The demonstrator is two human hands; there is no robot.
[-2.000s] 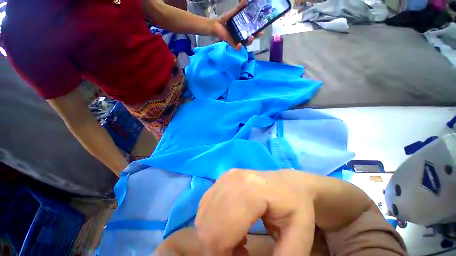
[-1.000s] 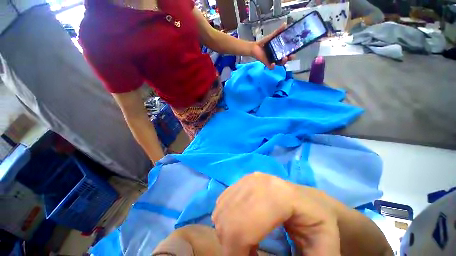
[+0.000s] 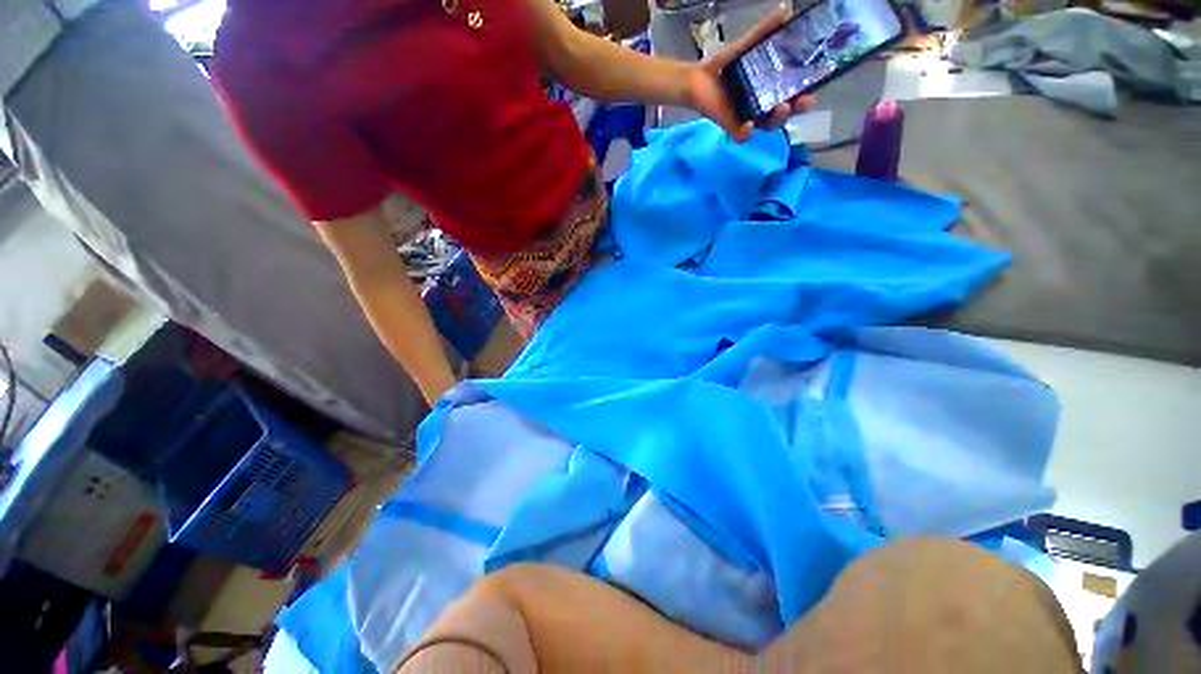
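Observation:
A large bright blue garment piece lies loosely over the table and hangs toward me. Its paler panels show at the right and lower left, with darker blue bands. My left hand is at the bottom edge, in front of the cloth; its fingers are not visible. My right hand is a blurred, cut-off shape at the bottom right; its fingers are not visible either. Whether either hand holds cloth cannot be seen.
A person in red stands at left, holding a smartphone. A purple thread cone stands behind the cloth on the grey surface. The white machine head is cut off at lower right. A blue crate is at lower left.
My right hand has moved down and right, and its curled fingers have gone out of view. More cloth shows between the hands. The view has turned left, and the machine head has slid toward the right edge.

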